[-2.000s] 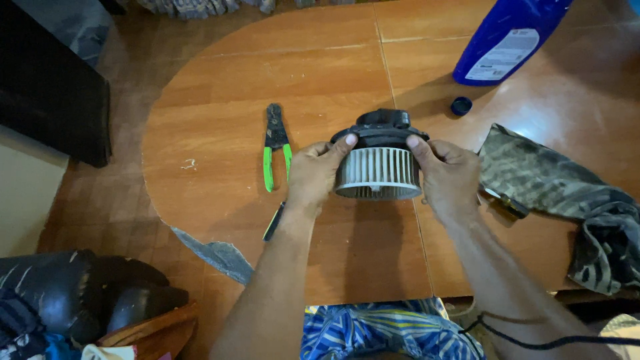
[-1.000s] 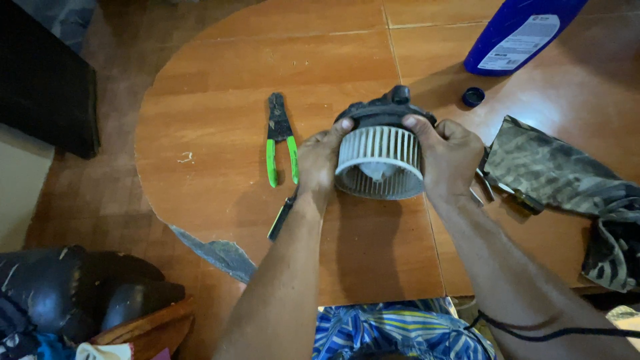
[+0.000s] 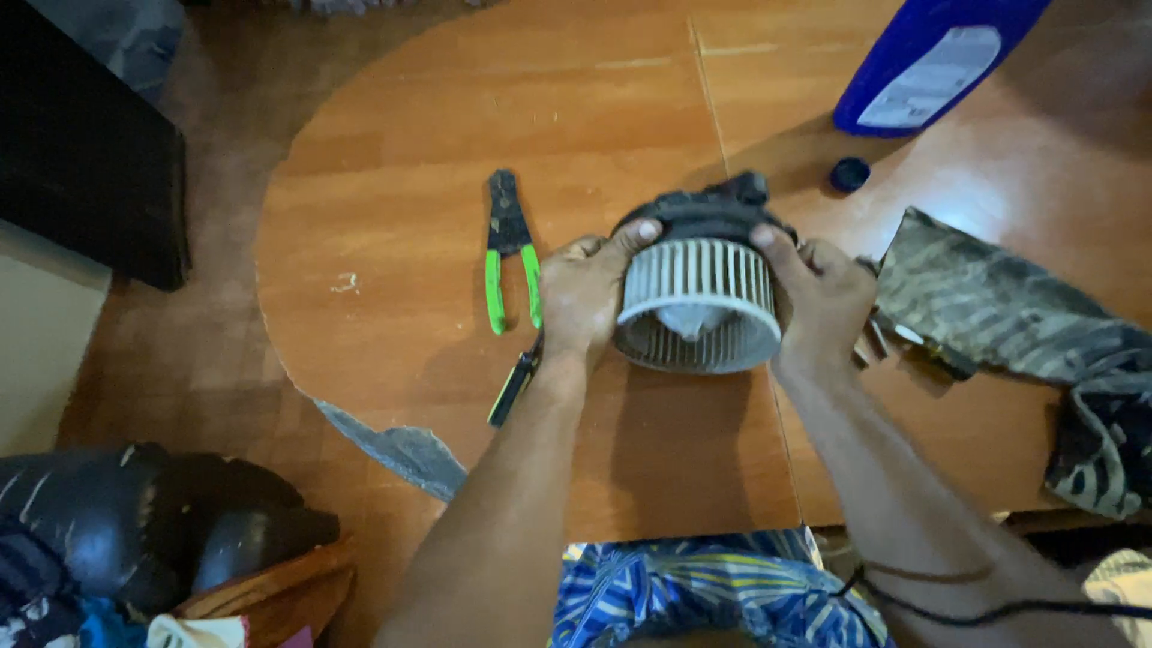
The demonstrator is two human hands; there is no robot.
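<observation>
Between both hands I hold a blower motor with a pale squirrel-cage fan wheel (image 3: pixel 697 279), its open end tilted down toward me and its black motor housing (image 3: pixel 711 211) at the far side. My left hand (image 3: pixel 589 288) grips the left side, thumb on the black rim. On the right side, my right hand (image 3: pixel 823 292) grips it with the thumb on the same rim. Green-handled wire strippers (image 3: pixel 511 247) lie on the table left of my left hand. A dark tool with a yellowish edge (image 3: pixel 513 387) lies beside my left forearm, partly hidden by it.
A blue plastic bottle (image 3: pixel 936 72) stands at the back right, with a dark cap (image 3: pixel 849 175) near it. Patterned cloth (image 3: pixel 999 297) lies at right, beside small metal pieces (image 3: pixel 871 342). The wooden table (image 3: pixel 378 225) has a rounded left edge with a damaged, peeling part.
The blower has tilted in my hands, so its fan wheel shows more of its open end than two seconds ago. Both hands have kept their grip at its sides.
</observation>
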